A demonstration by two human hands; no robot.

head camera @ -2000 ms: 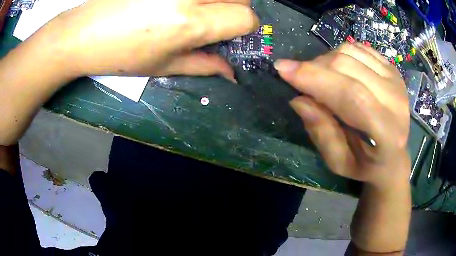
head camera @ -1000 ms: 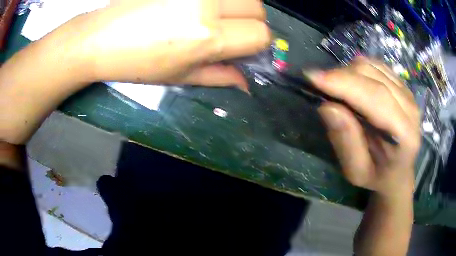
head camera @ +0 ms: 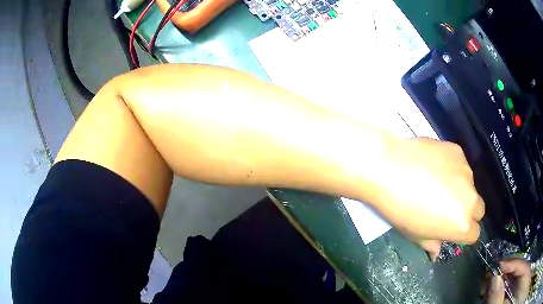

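Note:
My left hand (head camera: 440, 196) is at the right, seen from the back with its fingers curled down on a small circuit board. Only a bit of the circuit board (head camera: 457, 250) shows, with red and green spots, beyond the thumb. My right hand (head camera: 511, 279) is small and cut off by the lower right corner. It holds thin silvery tweezers (head camera: 497, 270) that point up and left towards the board. Whether the tips touch the board cannot be told.
White paper (head camera: 333, 65) lies under my left forearm. A pile of boards (head camera: 297, 18) is at the top, beside an orange-edged multimeter (head camera: 202, 15) with red and black leads. A large black equipment box (head camera: 476, 107) stands at the right. A small white piece lies on the green mat.
The view has swung left, so the hands now appear at the lower right, and the multimeter and black box have come in. The tweezers now show as thin silvery lines.

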